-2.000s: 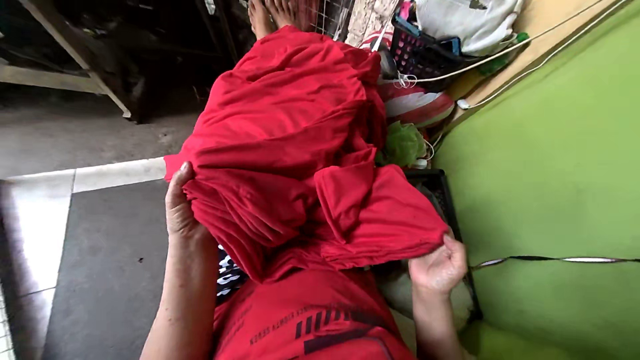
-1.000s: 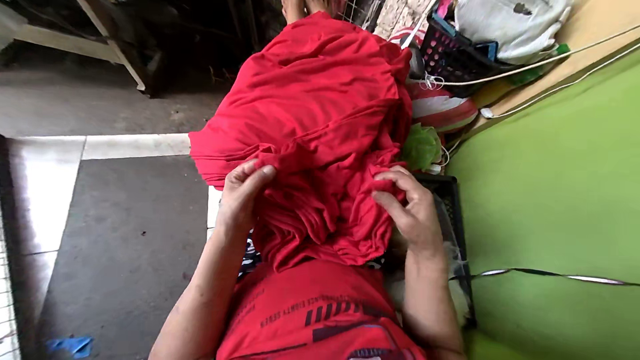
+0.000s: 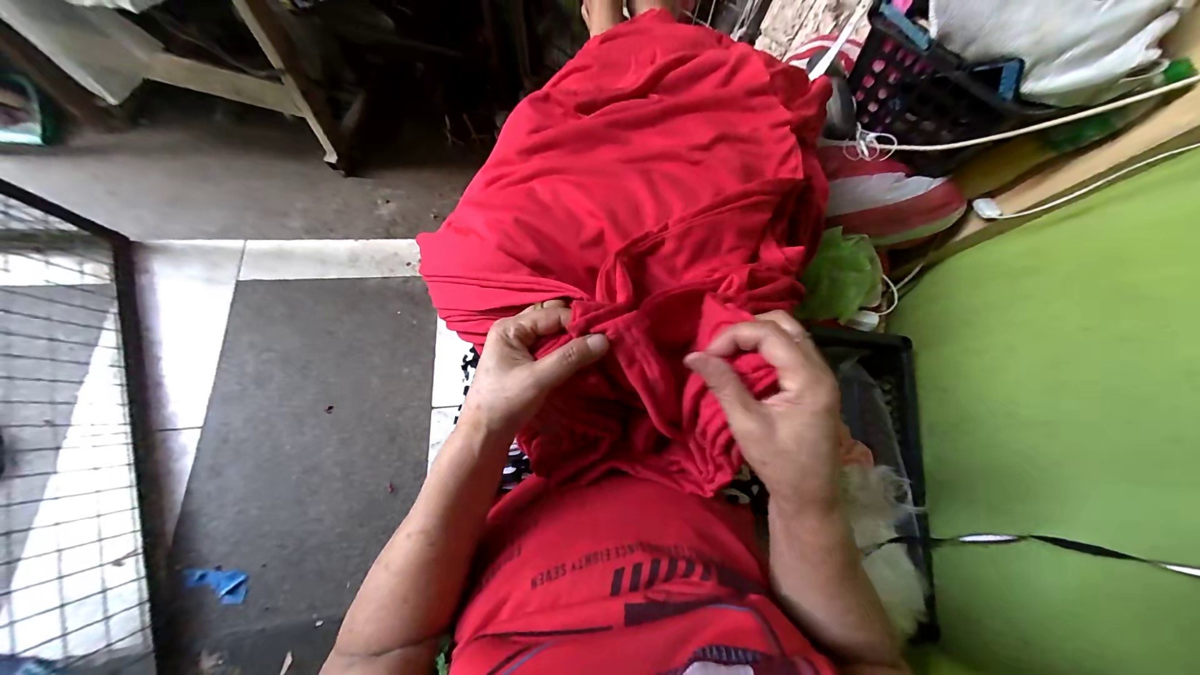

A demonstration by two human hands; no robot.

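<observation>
A large piece of red cloth (image 3: pixel 656 169) lies spread over my lap and legs, its near part gathered in loose folds against my red shirt. My left hand (image 3: pixel 534 366) pinches a fold at the left of the gathered part between thumb and fingers. To the right, my right hand (image 3: pixel 773 394) holds another fold, its thumb and index finger close together at the edge. A narrow doubled strip of the same cloth runs down between the hands. The fingertips behind the folds are partly hidden.
A black crate (image 3: pixel 909 403) stands by the green wall (image 3: pixel 1059 375) at right. Beyond it are a striped shoe (image 3: pixel 891 197), a dark basket (image 3: pixel 919 94) and a white cord (image 3: pixel 1012 139). Wire mesh (image 3: pixel 70 450) stands at left; a blue scrap (image 3: pixel 217 584) lies on the floor.
Two seconds ago my hands were wide apart, stretching the near part of the cloth. They have come together over my lap, and that part is now bunched between them.
</observation>
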